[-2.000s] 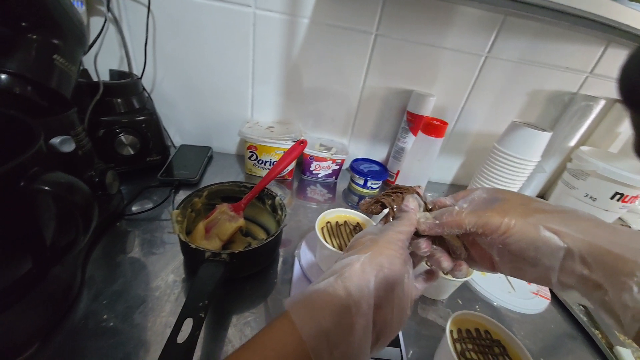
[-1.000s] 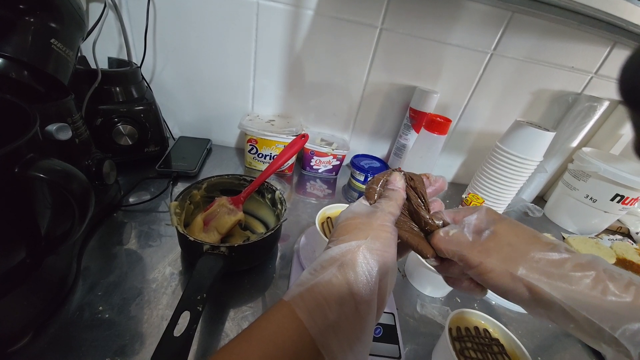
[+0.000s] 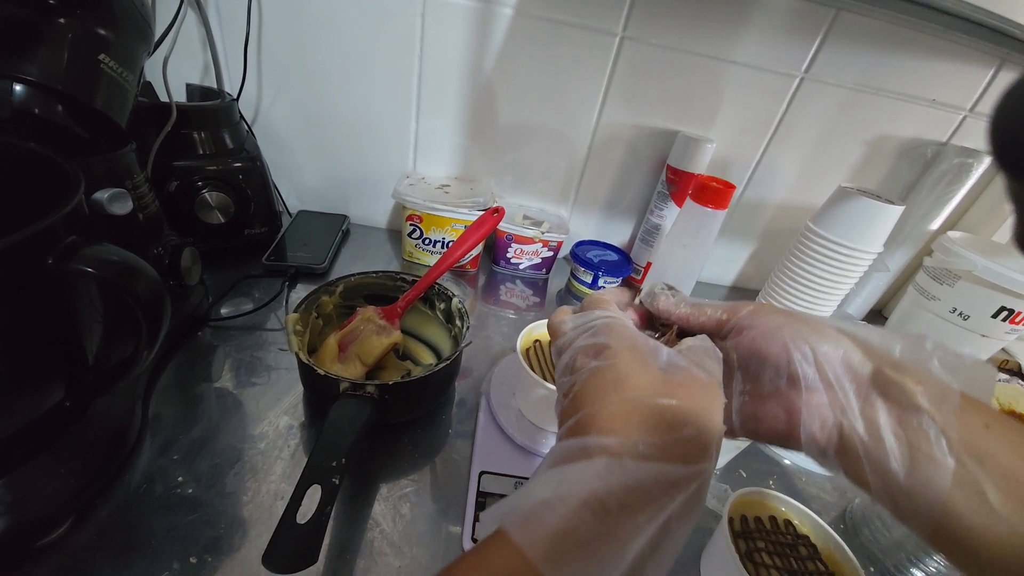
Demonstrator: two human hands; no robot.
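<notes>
Both hands wear clear plastic gloves. My left hand (image 3: 640, 400) and my right hand (image 3: 768, 360) close together around a clear plastic bag of chocolate filling (image 3: 666, 330), mostly hidden between the fingers. Just left of them, a white cup (image 3: 538, 384) of yellow cream with chocolate lines sits on a lilac kitchen scale (image 3: 500, 448). A second white cup (image 3: 780, 544), its cream crossed by chocolate lines, stands at the lower right. A black saucepan (image 3: 376, 344) at the left holds beige cream and a red silicone spatula (image 3: 448, 260).
Along the tiled wall stand a phone (image 3: 306, 242), margarine tubs (image 3: 448, 228), a blue-lidded tub (image 3: 600, 264), a spray can (image 3: 672, 200) and a red-capped bottle (image 3: 700, 232). Stacked white cups (image 3: 832, 248) and a white bucket (image 3: 960, 296) are right. A blender base (image 3: 212, 192) stands left.
A second ago the chocolate bag showed broadly between my hands; now my hands cover most of it. Both hands have kept hold of it.
</notes>
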